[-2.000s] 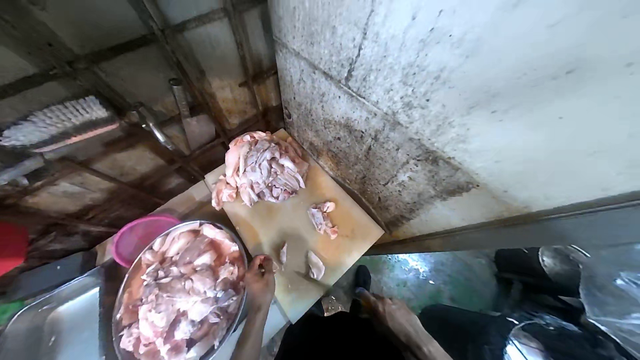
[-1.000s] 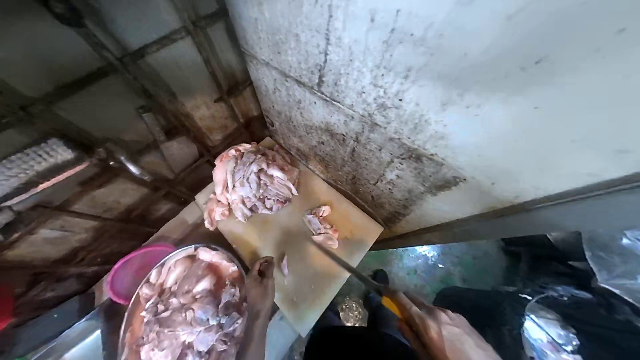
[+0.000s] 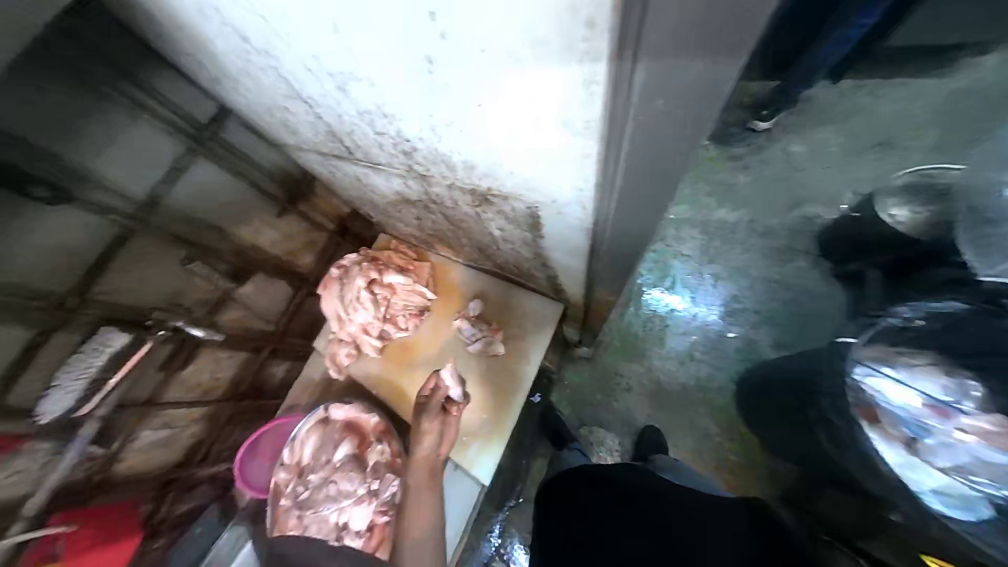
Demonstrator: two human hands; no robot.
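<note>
My left hand (image 3: 438,413) is over the near part of the cutting board (image 3: 504,394), its fingers closed on a small piece of raw meat (image 3: 452,382). My right hand is out of view. A large heap of raw meat (image 3: 374,303) lies at the board's far left corner. Several small pieces of raw meat (image 3: 479,329) sit together toward the board's right side. Left of my forearm, a round metal basin (image 3: 272,504) holds many pieces of raw meat (image 3: 339,476). No knife shows.
A pink plastic bowl (image 3: 256,465) stands beside the basin. A stained wall (image 3: 472,213) rises behind the board. A brush (image 3: 85,374) is at the left by the tiled wall. Black containers, one lined with a clear bag (image 3: 937,441), stand on the wet floor (image 3: 654,346) at right.
The view has swung far to the right. My left hand has moved onto the board and taken hold of a piece of meat. My right hand, with the knife, has gone out of view.
</note>
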